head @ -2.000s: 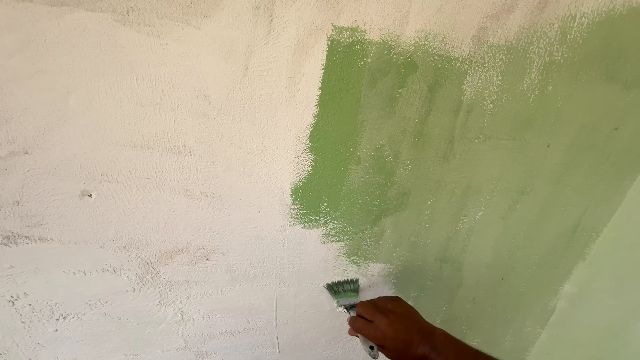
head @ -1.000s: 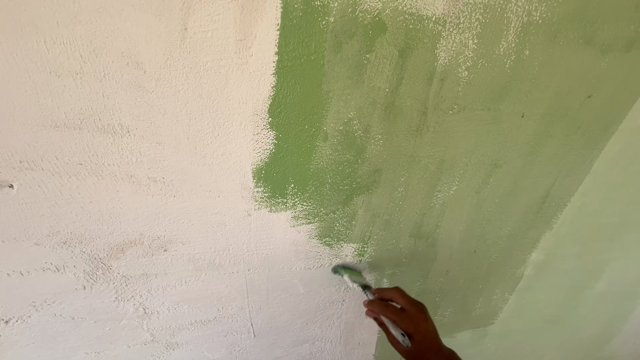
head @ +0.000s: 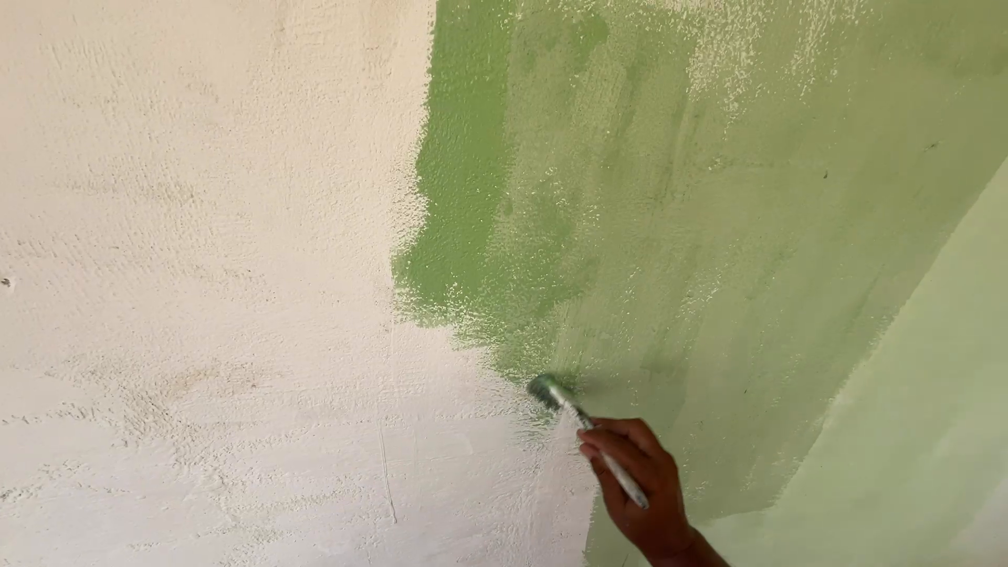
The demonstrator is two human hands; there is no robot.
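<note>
My right hand [head: 638, 480] holds a paintbrush [head: 613, 466] by its pale, paint-marked handle, low and right of centre. The brush's green-wet bristles [head: 543, 390] touch the wall at the lower edge of the green paint [head: 465, 157], where it meets the bare off-white wall [head: 220, 236]. Bright green runs down the left border of the painted part, and duller green spreads to its right. Thin green strokes show just under the bristles. My left hand is out of view.
A paler green area [head: 913, 409] fills the lower right behind a slanting edge. A small hole [head: 7, 282] marks the wall at the far left. Rough ridges and a thin vertical drip line [head: 387, 480] show on the off-white part.
My right hand stays on the brush, whose bristles now lie against the paint's lower edge. Green strokes show there on wall that was off-white a second ago. The view has shifted.
</note>
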